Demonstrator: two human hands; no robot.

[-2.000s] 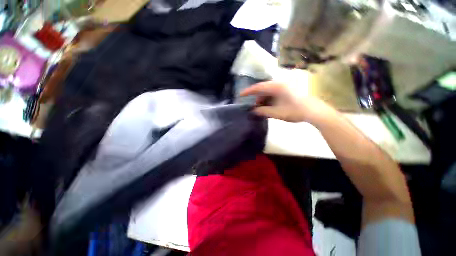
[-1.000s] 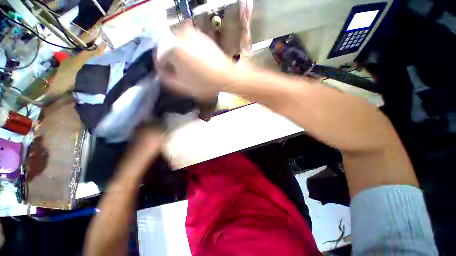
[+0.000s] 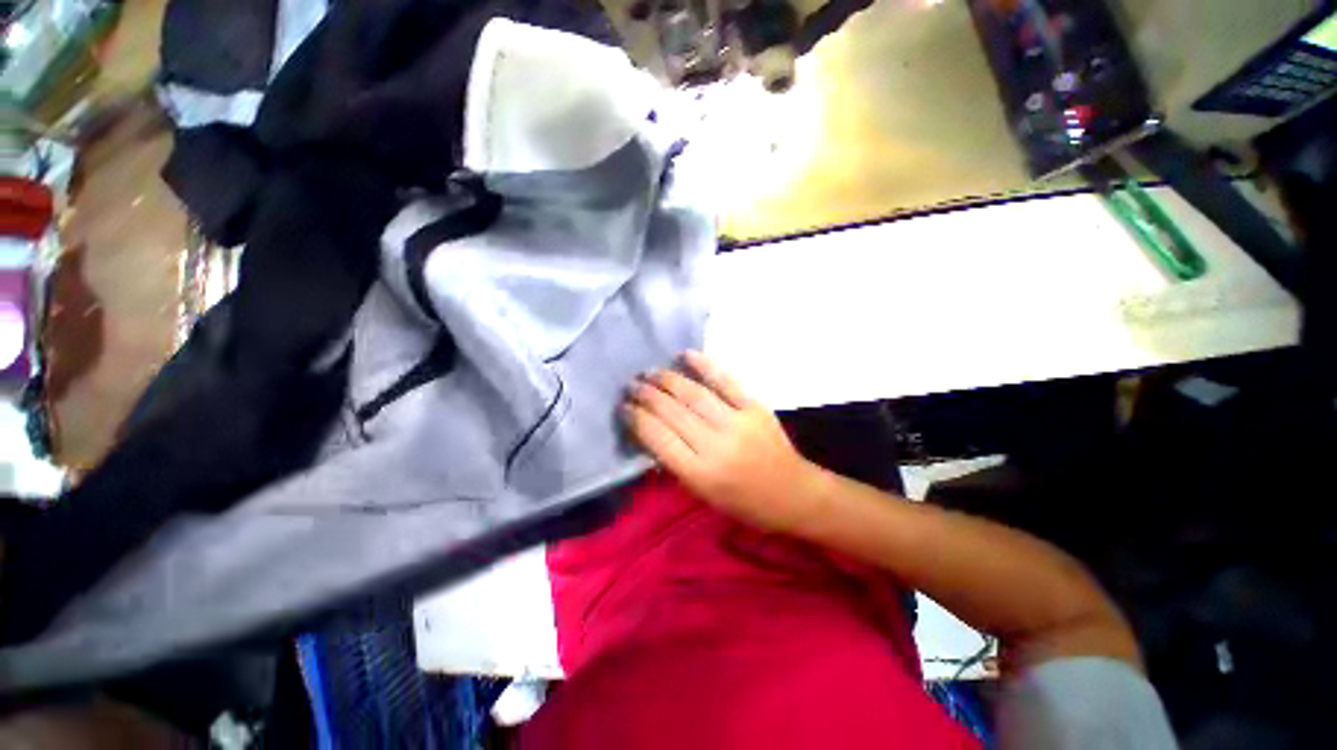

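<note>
A black garment with grey inner areas lies over the table's left part and hangs over the front edge. Its lower edge runs taut to the lower left. A white rounded, stiff-looking piece sits at its top, near the bright needle area. My right hand is on the garment's near right edge, fingers flat on the grey side; the thumb is hidden. My left hand is only a blurred, cut-off patch of skin at the bottom left corner, below the garment edge; its fingers do not show.
The cream machine bed is at the upper right, with a dark phone-like slab, green-handled snips and a dark strap. A keypad is at the right edge. A blue crate stands beside the red apron. Brown cardboard lies left.
The garment, bunched near the machine one second ago, is now spread toward me and the lower left. My right hand has come back to its near edge. My left hand has moved to the bottom left corner.
</note>
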